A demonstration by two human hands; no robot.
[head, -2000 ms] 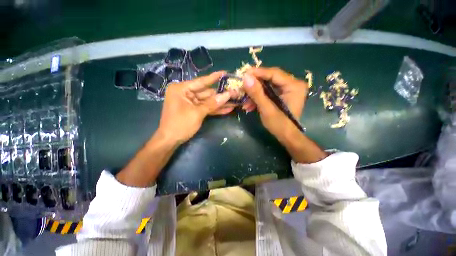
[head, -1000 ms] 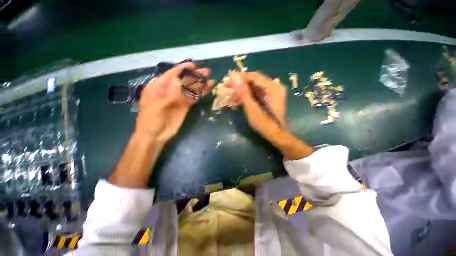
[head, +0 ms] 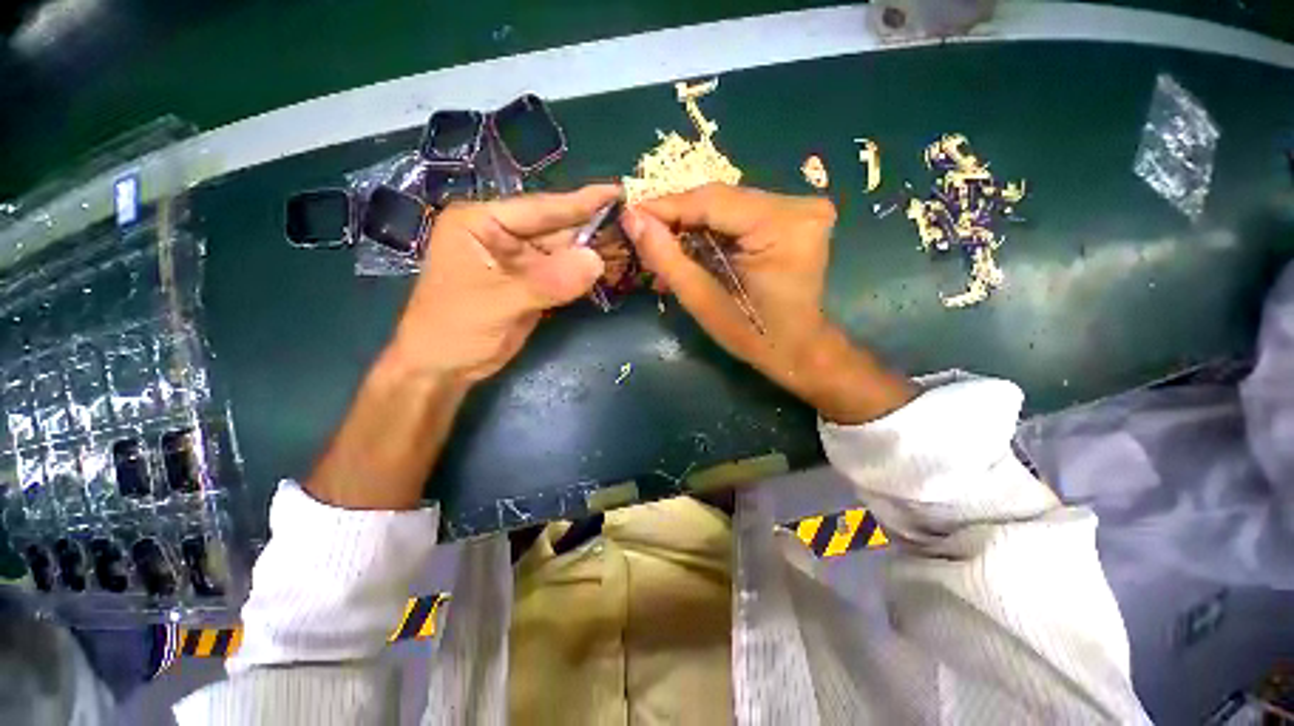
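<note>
My left hand [head: 490, 270] holds a watch case [head: 603, 234] by its edges, tilted, with its shiny rim showing between thumb and fingers. My right hand [head: 752, 255] meets it from the right, thumb and forefinger at the case. The tweezers [head: 738, 291] lie across my right palm, their end pointing down and right. Whether the right fingertips pinch a small piece cannot be told. A heap of small cream pieces [head: 681, 163] lies just beyond both hands. The inside of the case is mostly hidden by the fingers.
Several waiting watch cases [head: 528, 132] lie upper left on a clear plastic bag [head: 383, 261]. A blister tray [head: 85, 376] is far left. Mixed dark-and-cream pieces [head: 965, 213] and a small clear packet [head: 1178, 146] lie right. Another person's pale sleeve [head: 1149, 454] is at the right edge.
A second ago my hands were apart, the case held up left and my right hand at the cream heap. Now they meet at the case, nearer me than the heap.
</note>
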